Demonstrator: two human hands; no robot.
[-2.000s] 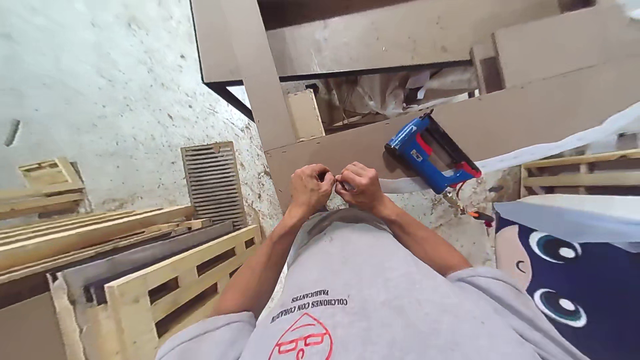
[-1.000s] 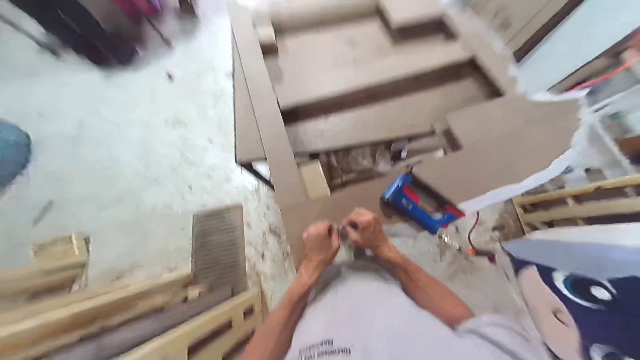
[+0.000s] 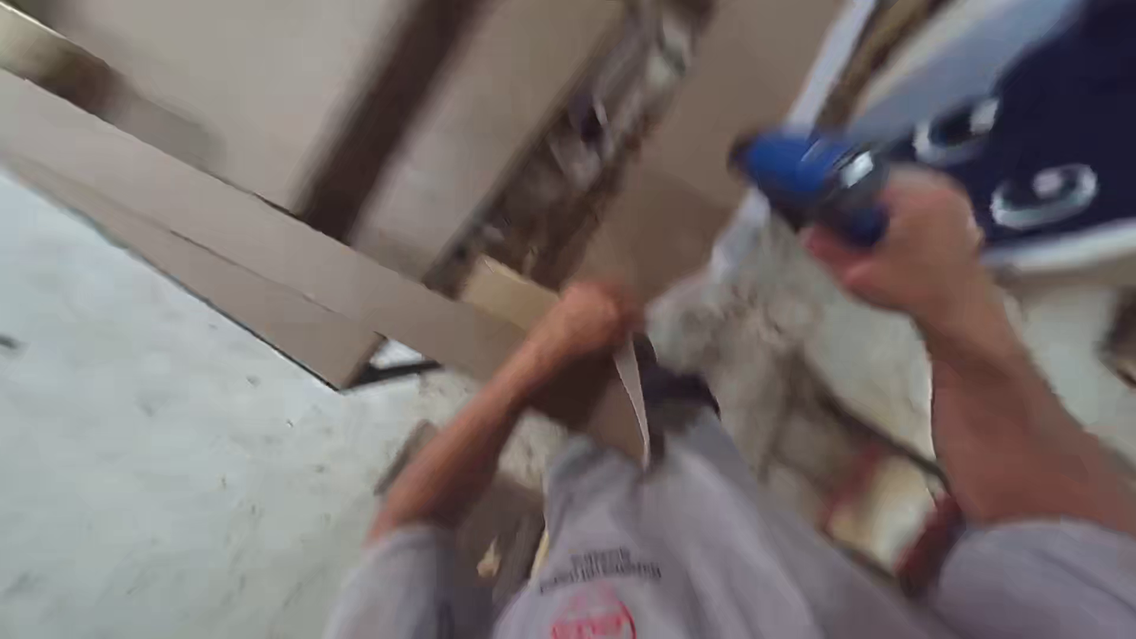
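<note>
My right hand [image 3: 923, 244] is closed around the grip of a blue pneumatic stapler [image 3: 803, 177], raised at the upper right with its nose pointing left. My left hand [image 3: 590, 315] is bent in a fist over the near corner of the brown board-covered frame [image 3: 417, 315], close to my body. A thin pale strip [image 3: 632, 399] hangs just below the left fist; whether the fingers grip it is blurred. Beside that hand, a small pale wood block [image 3: 506, 293] sits at the frame's inner corner.
A dark blue fabric piece printed with cartoon eyes [image 3: 1047, 115] lies at the upper right. White material [image 3: 741, 231] edges the frame's right side. Pale, speckled floor [image 3: 177, 461] spreads to the left. Debris [image 3: 577, 133] shows inside the frame's opening.
My hands were close together over the frame's edge; now they are apart. The stapler, lying on the frame's edge before, is now up in my right hand. The view has swung and is blurred.
</note>
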